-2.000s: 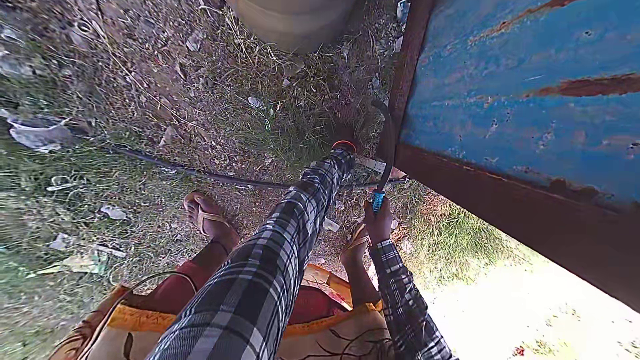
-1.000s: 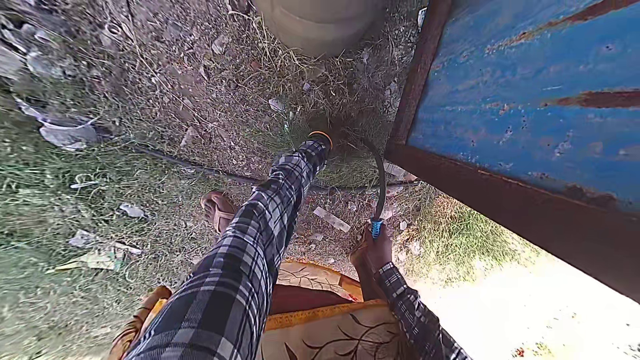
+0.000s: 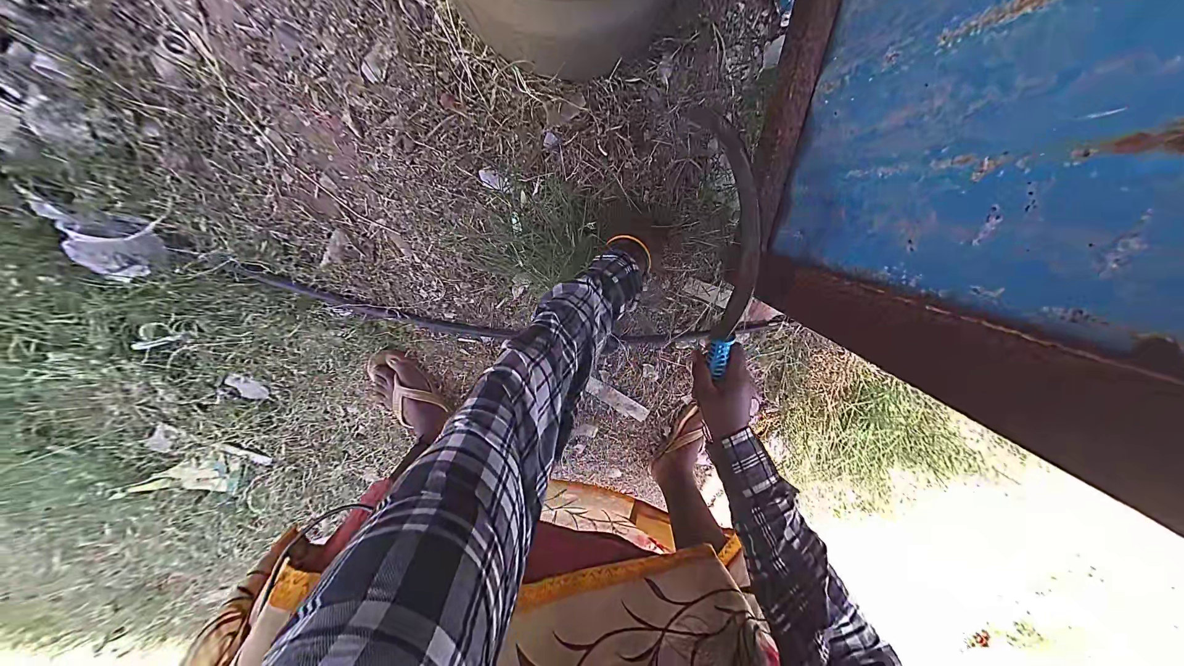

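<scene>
My right hand (image 3: 727, 392) is closed around the blue handle (image 3: 720, 355) of a sickle, low at the centre right. The sickle's dark curved blade (image 3: 746, 213) arcs upward beside the rusty frame, its tip over the dry grass. My left arm, in a checked sleeve, reaches forward to the ground. Around the left wrist is an orange-yellow bangle (image 3: 631, 242). Beyond it my left hand (image 3: 647, 227) is dark and blurred against the soil, next to a green grass tuft (image 3: 546, 231); its fingers and anything in them cannot be made out.
A blue metal panel (image 3: 980, 166) with a rusty frame (image 3: 962, 379) stands at the right. A rounded container (image 3: 573, 37) is at the top. A dark hose or cable (image 3: 444, 324) crosses the ground. My sandalled feet are below it, among litter and a flat pale strip (image 3: 617, 400).
The sickle's blade has swung away from the left hand since two seconds ago, when it lay across near the wrist. The right hand still grips its handle.
</scene>
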